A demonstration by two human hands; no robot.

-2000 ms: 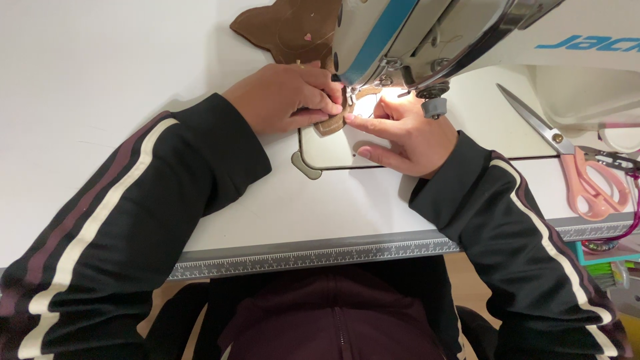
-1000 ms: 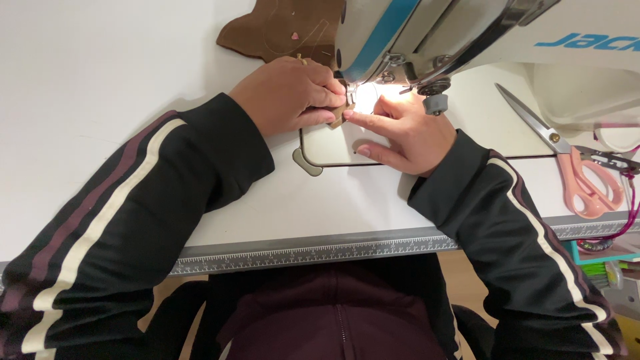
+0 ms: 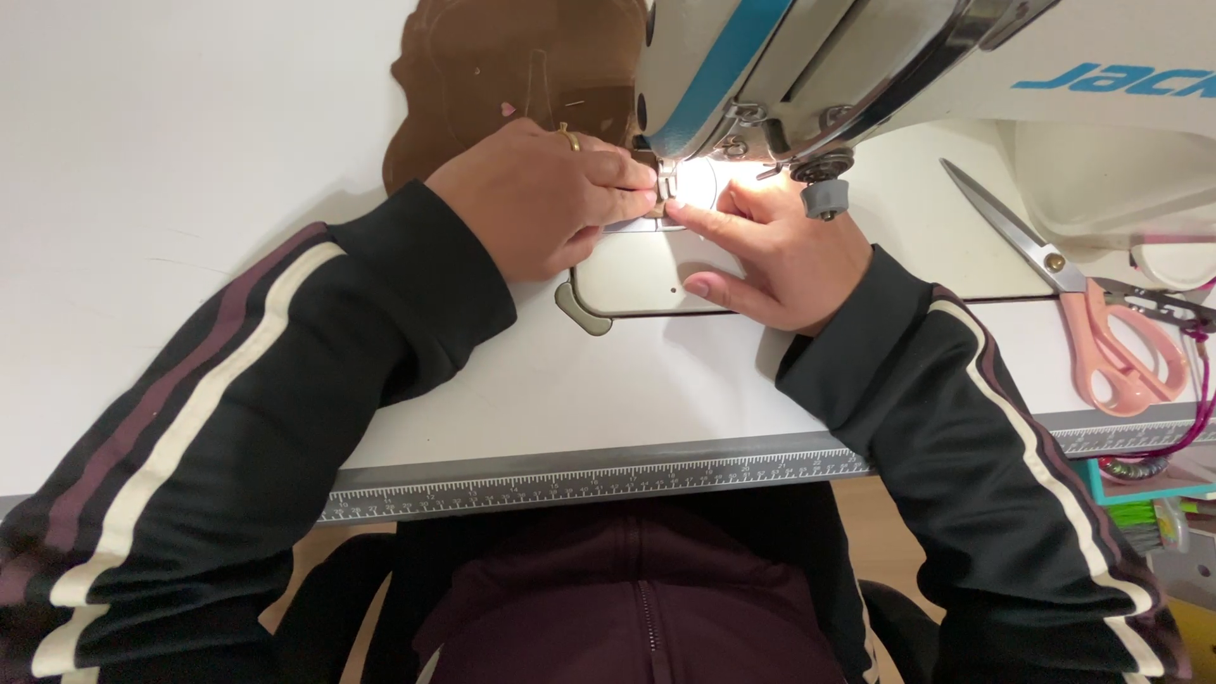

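Brown fabric (image 3: 513, 66) with faint drawn lines and a small pink mark lies left of the head of a Jack sewing machine (image 3: 727, 76). My left hand (image 3: 556, 195), with a ring on one finger, rests on the fabric's near edge, its fingertips close beside the lit presser foot (image 3: 667, 180). The index fingertip of my right hand (image 3: 779, 242) touches down just in front of the foot, thumb spread over the machine bed (image 3: 636, 275). Fabric under the fingertips is mostly hidden, and the needle cannot be made out.
Fabric scissors with pink handles (image 3: 1126, 347) lie open at the right, beside dark thread snips (image 3: 1154, 302) on a purple cord. A measuring scale (image 3: 608, 480) runs along the table's front edge. Below it at the right is a teal tray (image 3: 1097, 483) with small items.
The brown fabric has shifted and turned, and more of it shows beyond my left hand. The strip seen under my left fingertips earlier is now mostly out of sight. My right hand has barely moved.
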